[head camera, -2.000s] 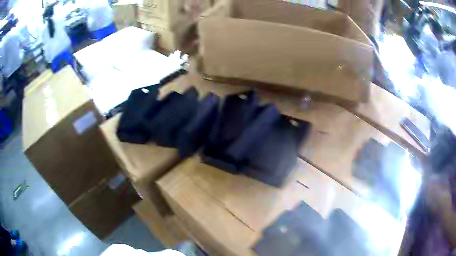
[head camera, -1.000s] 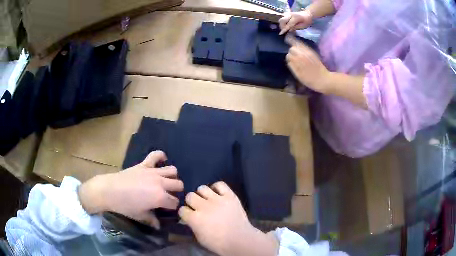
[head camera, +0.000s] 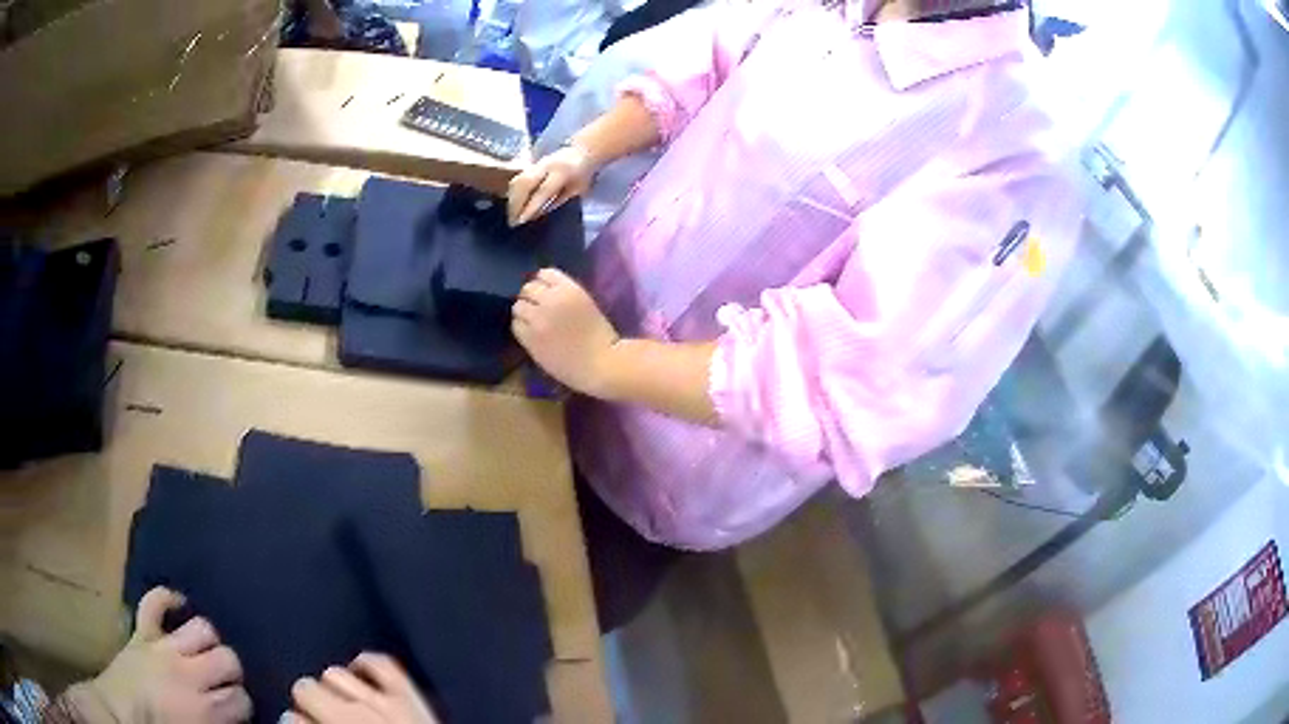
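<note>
The matte black box blank (head camera: 311, 552) lies on the carton at the lower left, with its centre panel and side flaps spread. A narrow raised strip or fold runs down right of its middle. My left hand (head camera: 177, 672) has curled fingers gripping its near left part. My right hand (head camera: 361, 693) grips its near middle, fingers bent. The blank's near edge and part of both hands are cut off by the frame's bottom.
Opposite, a person in a pink smock (head camera: 848, 269) works on a second stack of black blanks (head camera: 396, 333). A finished black box (head camera: 57, 347) stands at the left edge. A dark keypad-like object (head camera: 464, 125) lies beyond. A red crate (head camera: 1046, 679) is lower right.
The view has swung right, so blank and hands sit lower left. Two seconds ago my hands were not clearly visible; one second ago both were on the blank, where they remain.
</note>
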